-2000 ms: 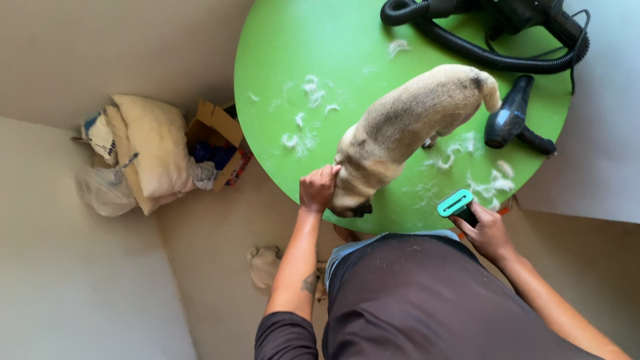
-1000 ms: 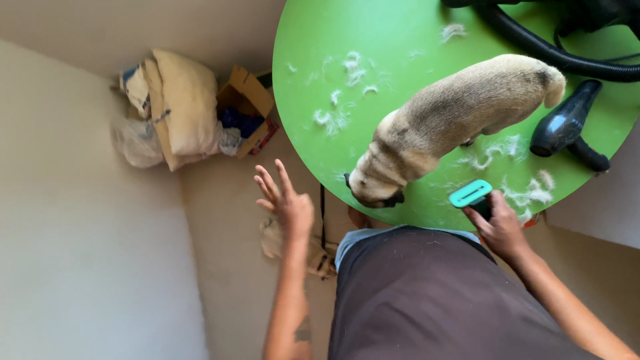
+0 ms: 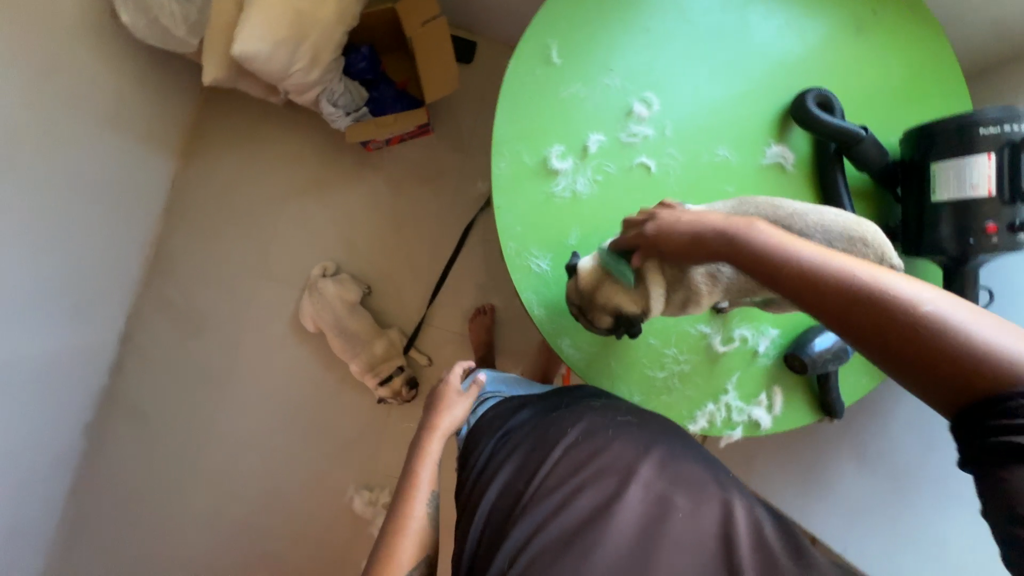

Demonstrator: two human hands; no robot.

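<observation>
A pug (image 3: pixel 744 256) with a pale collar stands on the round green table (image 3: pixel 720 48), its dark-masked face toward the lower left. My right hand (image 3: pixel 672 234) grips a green pet grooming tool (image 3: pixel 617 266) against the back of the pug's head and neck. The tool's working edge is hidden. My left hand (image 3: pixel 450 404), holding nothing, rests by my hip at the blue shorts (image 3: pixel 500 390), fingers slightly apart. Tufts of shed fur (image 3: pixel 740 410) lie around the pug, more of them (image 3: pixel 572 168) farther back.
A black hair dryer (image 3: pixel 820 360) lies near the table's right edge, below a black blower (image 3: pixel 952 184) with a corrugated hose (image 3: pixel 818 112). On the floor at left lies another pug (image 3: pixel 348 324) on a black leash (image 3: pixel 448 272). Cushions (image 3: pixel 292 36) and a cardboard box (image 3: pixel 432 48) stand behind.
My right hand has brought the grooming tool from the table's near edge to the pug's neck. My left hand, on the pug two seconds ago and raised one second ago, is now by my hip. The view has shifted.
</observation>
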